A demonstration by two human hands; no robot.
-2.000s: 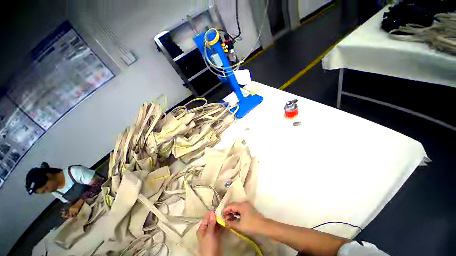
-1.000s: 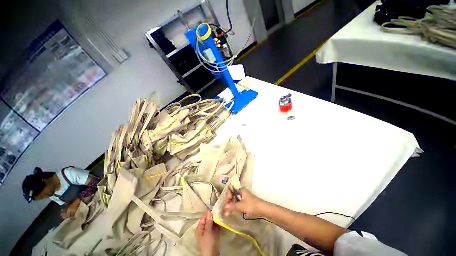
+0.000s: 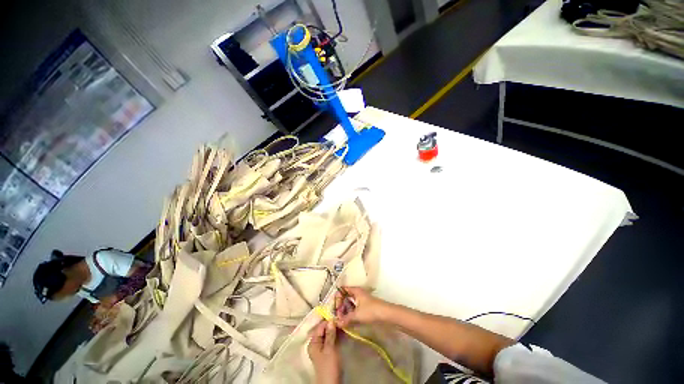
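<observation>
A beige tote bag (image 3: 296, 356) lies at the near edge with a yellow strip (image 3: 377, 349) along its opening. My left hand (image 3: 324, 346) pinches the bag's edge at the yellow strip. My right hand (image 3: 358, 306) is just right of it, fingers curled around small dark thread snips (image 3: 346, 303), close to the edge. A thin black snips cord (image 3: 499, 315) curls over the white table at the right. A small round metallic snap (image 3: 339, 266) shows on the fabric above my hands. The fingertips are partly blurred.
A pile of beige bags (image 3: 247, 187) covers the left and centre. A blue stand machine (image 3: 330, 97), a red container (image 3: 427, 148) and a small flat metal piece (image 3: 436, 169) stand or lie on the white table (image 3: 480, 240). Another person (image 3: 94, 277) works at the left. A second table (image 3: 555, 64) holds bags.
My left hand has moved slightly right and up along the edge. My right hand, raised a little one second ago, is lower and nearly touches the left. The yellow strip has shifted right with the bag.
</observation>
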